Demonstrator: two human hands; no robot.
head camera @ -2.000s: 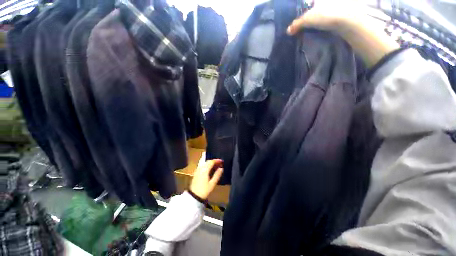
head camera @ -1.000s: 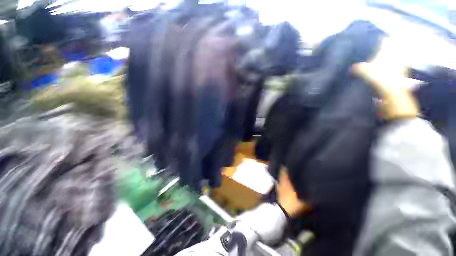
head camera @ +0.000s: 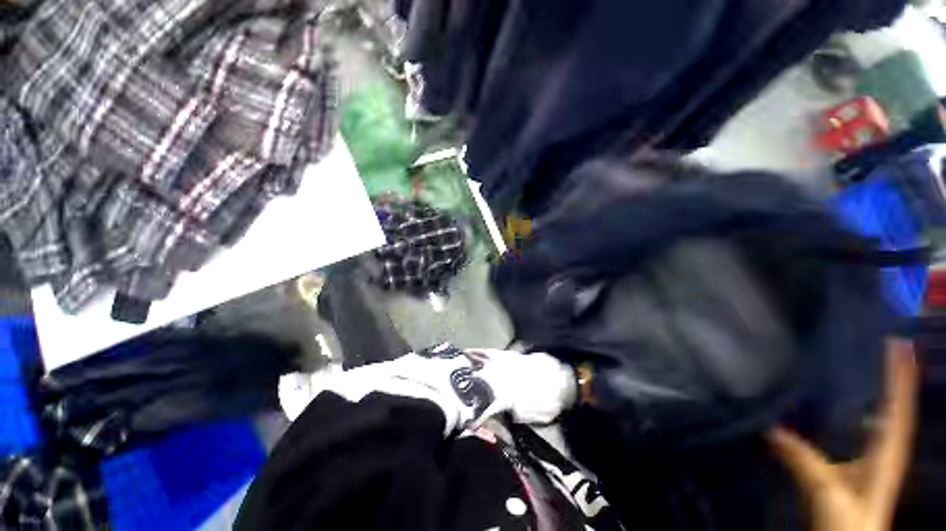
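A dark garment (head camera: 685,311) with a grey inner side lies bunched and blurred in front of me at the right, over my lap. My right hand (head camera: 856,456) is at the lower right edge, blurred, with thumb and fingers spread beside the garment's right side; I see nothing gripped in it. My left hand is hidden by the dark cloth; only the white sleeve and a sliver of wrist (head camera: 586,384) show at the garment's left edge, so its hold cannot be seen.
Grey-brown plaid garments (head camera: 207,135) lie on a white table (head camera: 301,244) at left. A blue crate (head camera: 182,477) with dark cloth is lower left. Dark garments (head camera: 622,73) hang above. Green cloth (head camera: 379,135), a dark plaid piece (head camera: 420,244) and a red object (head camera: 853,124) also show.
The view has turned down to my lap. The dark garment has come down from the rack area to in front of me. My right hand has lowered from the garment's top to its side.
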